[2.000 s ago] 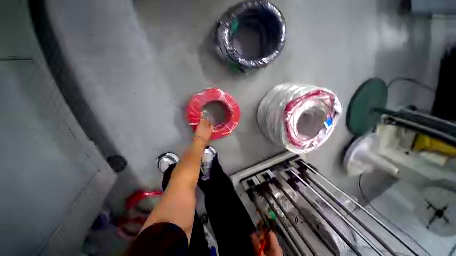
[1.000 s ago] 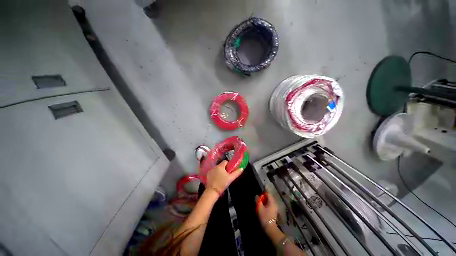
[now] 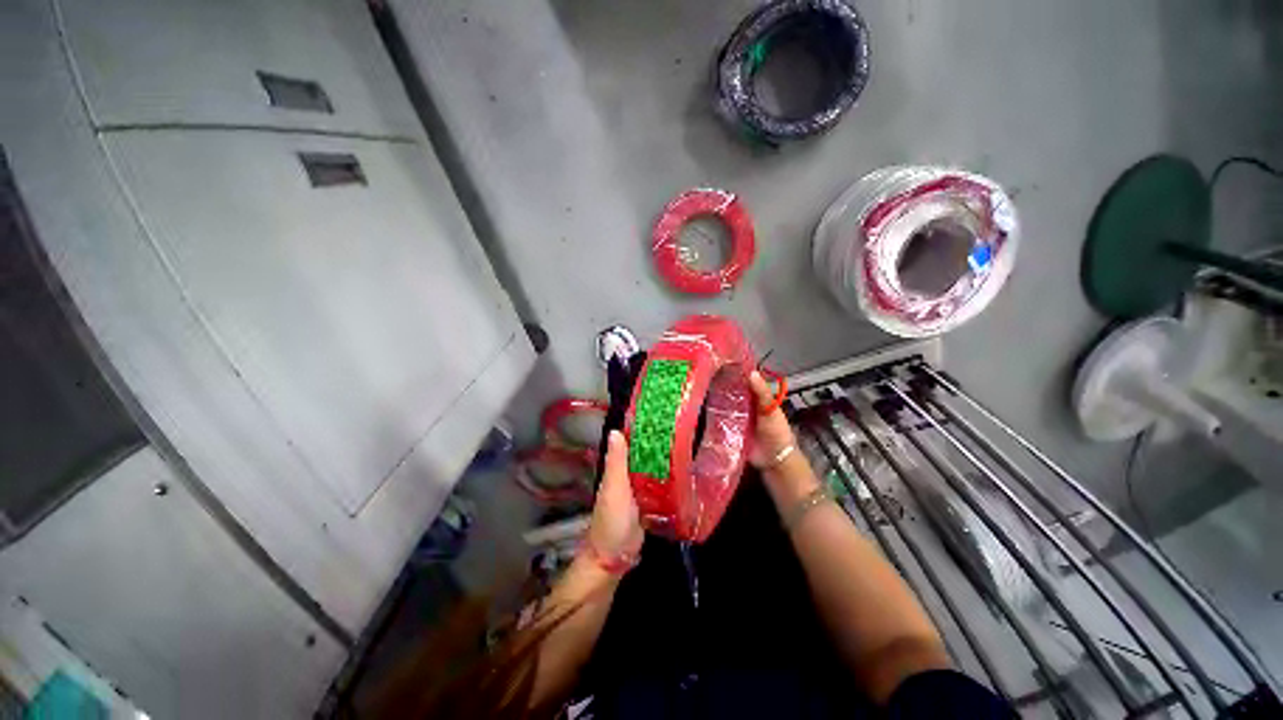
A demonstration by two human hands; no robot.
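Note:
A red wire coil [image 3: 711, 485] in clear wrap is held up in front of me, tilted, its green label [image 3: 659, 419] facing up and left. My left hand [image 3: 614, 509] grips its left side. My right hand [image 3: 770, 425] is at its right side, with small orange-red scissors or snips [image 3: 773, 391] in the fingers; the blades are hard to see. Another, flatter red coil [image 3: 663, 242] lies on the floor just beyond.
A black coil [image 3: 728, 87] and a white coil [image 3: 843, 253] lie on the floor ahead. A rod stand [image 3: 940, 355] is at my right, with green [image 3: 1143, 232] and white [image 3: 1107, 383] discs beyond. A grey cabinet [image 3: 282, 281] stands left; red coils [image 3: 574, 411] lie beside it.
The held red coil has been lifted closer and turned so its green label shows. My right hand, with the orange-red tool, has moved up from beside the rod stand to the coil's right side.

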